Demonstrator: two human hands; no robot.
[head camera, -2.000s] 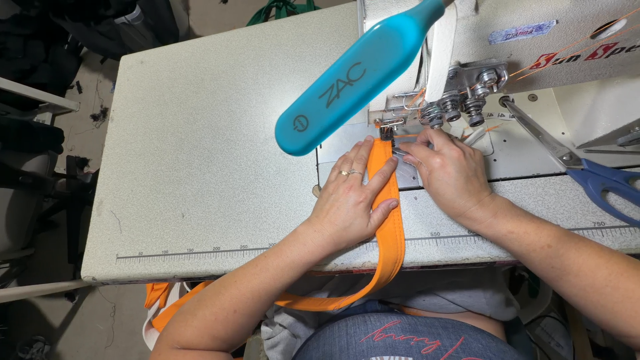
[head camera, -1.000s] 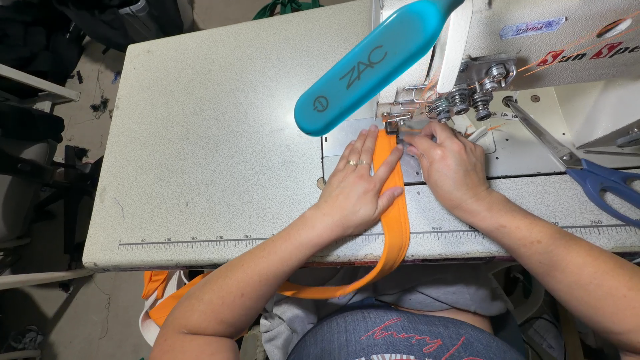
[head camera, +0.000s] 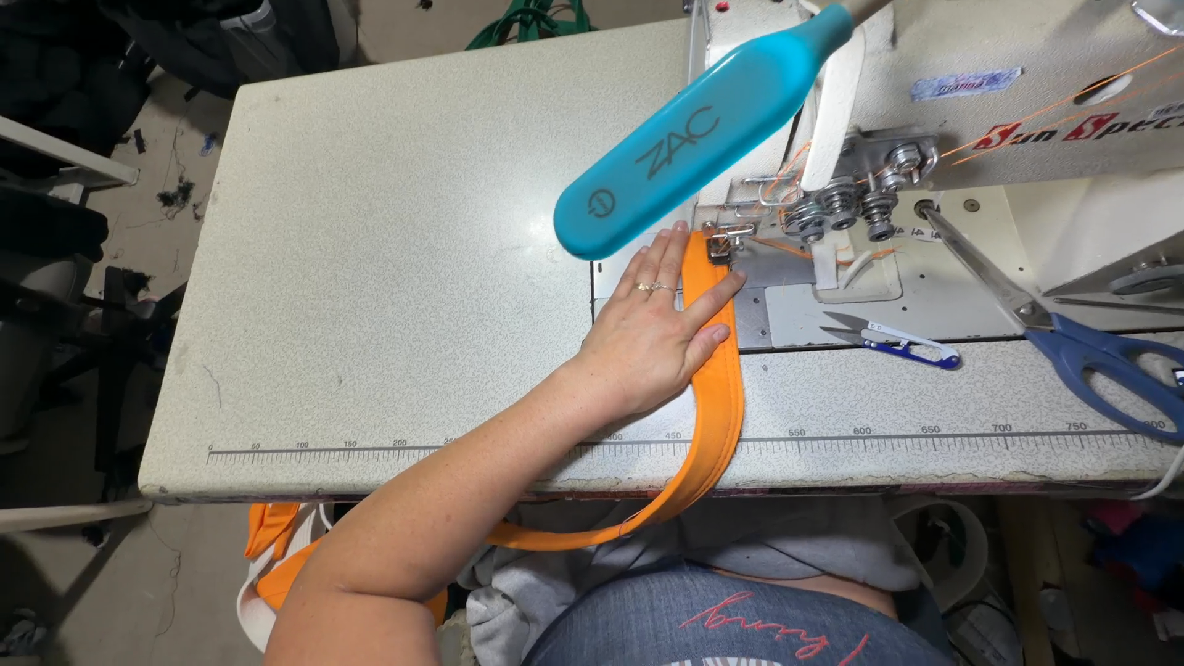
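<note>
An orange fabric strip (head camera: 717, 398) runs from under the presser foot (head camera: 719, 248) of a sewing machine (head camera: 962, 92), over the table's front edge and down toward the lap. My left hand (head camera: 652, 324) lies flat, fingers spread, pressing the strip to the machine bed just before the foot; the index finger and thumb rest on the fabric. My right hand is out of view. Thread snips (head camera: 893, 340) with a blue and white handle lie on the bed to the right of the strip.
Blue-handled scissors (head camera: 1101, 370) lie at the right, blades toward the machine. A turquoise lamp (head camera: 684, 148) hangs over the bed, hiding part of it. A ruler strip (head camera: 351, 455) runs along the front of the white speckled table (head camera: 388, 231). More orange and white fabric (head camera: 277, 555) hangs below.
My right hand, which was beside the presser foot, has left the view, and the snips now show. My left hand stays on the orange strip.
</note>
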